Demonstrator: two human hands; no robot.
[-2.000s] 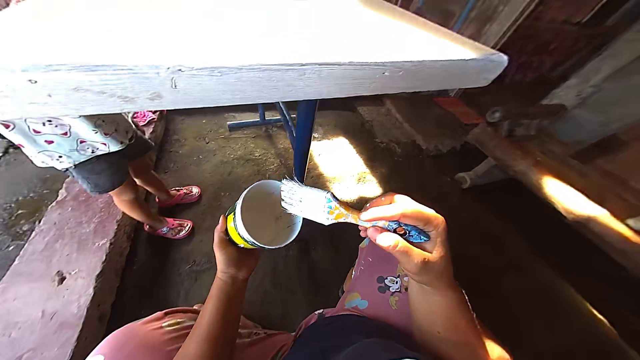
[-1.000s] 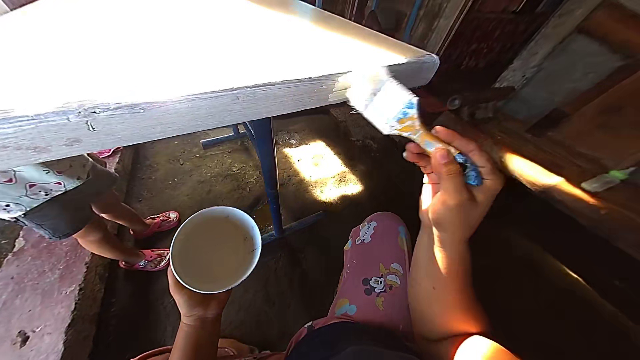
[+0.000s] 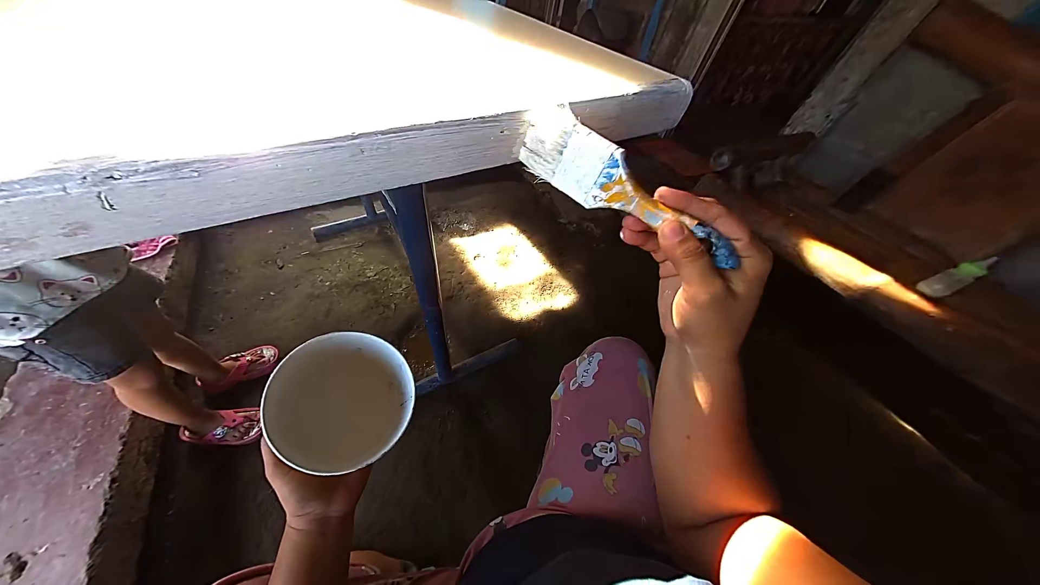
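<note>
My right hand (image 3: 707, 260) grips the paint-smeared handle of a flat paintbrush (image 3: 597, 166). Its whitish bristles lie against or just in front of the front edge of a white-painted tabletop (image 3: 325, 166), near the right corner; contact is hard to tell. My left hand (image 3: 317, 491) holds a round white tub (image 3: 339, 403) from below, under the table's front edge. Pale, cloudy liquid fills much of the tub's opening. Sunlight washes out most of the tabletop's upper surface.
A blue metal table leg (image 3: 418, 268) stands on the dirt floor beyond the tub. At left, another person (image 3: 138, 341) in pink sandals stands by a raised reddish ledge (image 3: 57, 463). Wooden beams (image 3: 853, 268) run along the right, with a small bottle (image 3: 956, 277) there.
The brush has moved from over the tub to the table's front edge, its bristles now pointing up and left. The tub has moved away from the brush. The view has shifted somewhat.
</note>
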